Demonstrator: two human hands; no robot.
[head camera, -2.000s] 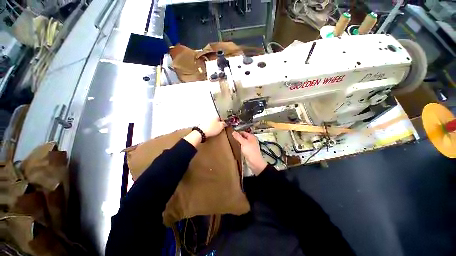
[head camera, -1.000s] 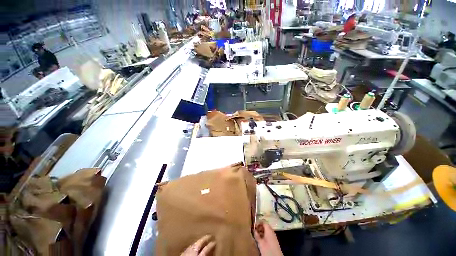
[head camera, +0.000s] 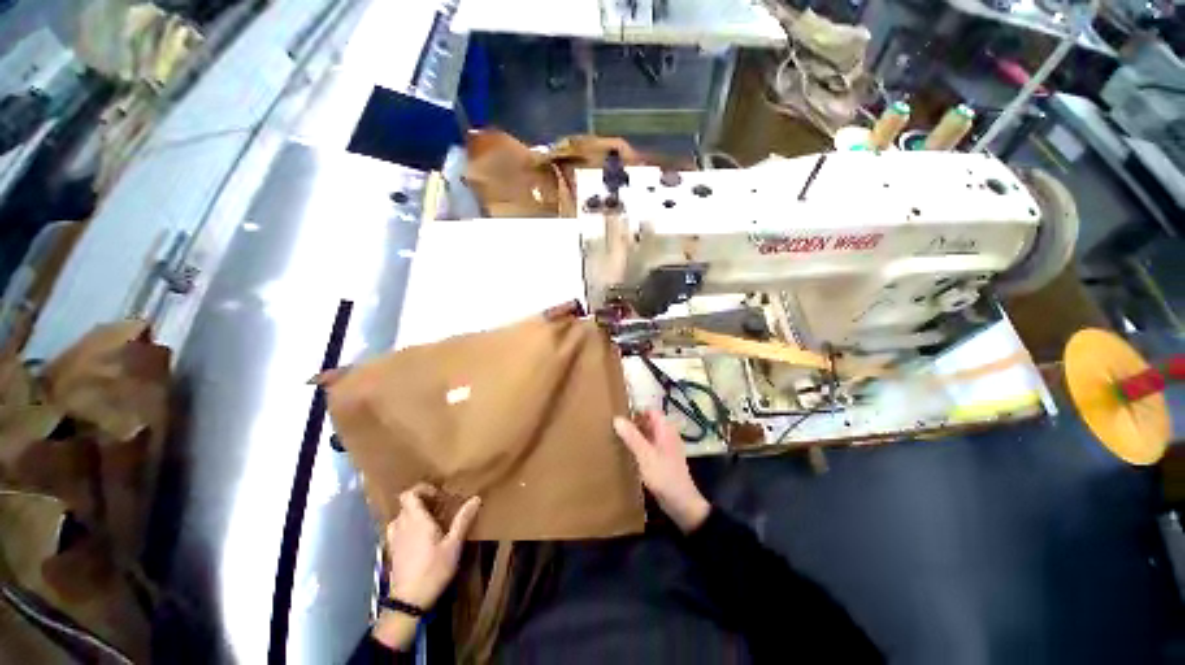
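A brown bag body (head camera: 520, 416) with a small pale mark lies in front of the sewing machine (head camera: 832, 260). Its top right corner is at the needle area (head camera: 617, 318) under the head's left end. My left hand (head camera: 426, 539) pinches the cloth near the bag's lower left edge. My right hand (head camera: 660, 461) is at the bag's right edge, fingertips touching it; whether it grips is hard to tell. Brown straps (head camera: 487, 598) hang below the bag. Tan binding tape (head camera: 767, 348) runs along the machine bed to the needle area.
Dark-handled scissors (head camera: 689, 405) lie on the bed beside my right hand. A yellow-orange tape reel (head camera: 1111, 396) is at the far right. Thread cones (head camera: 953, 127) stand behind the head. Brown pieces lie heaped at left (head camera: 98, 481) and behind the machine (head camera: 520, 175). A shiny metal bench (head camera: 254, 338) runs along the left.
The view has tipped down again from the wider floor view. Both hands have left the needle area where they were two seconds ago. My left hand now pinches the bag's lower part.
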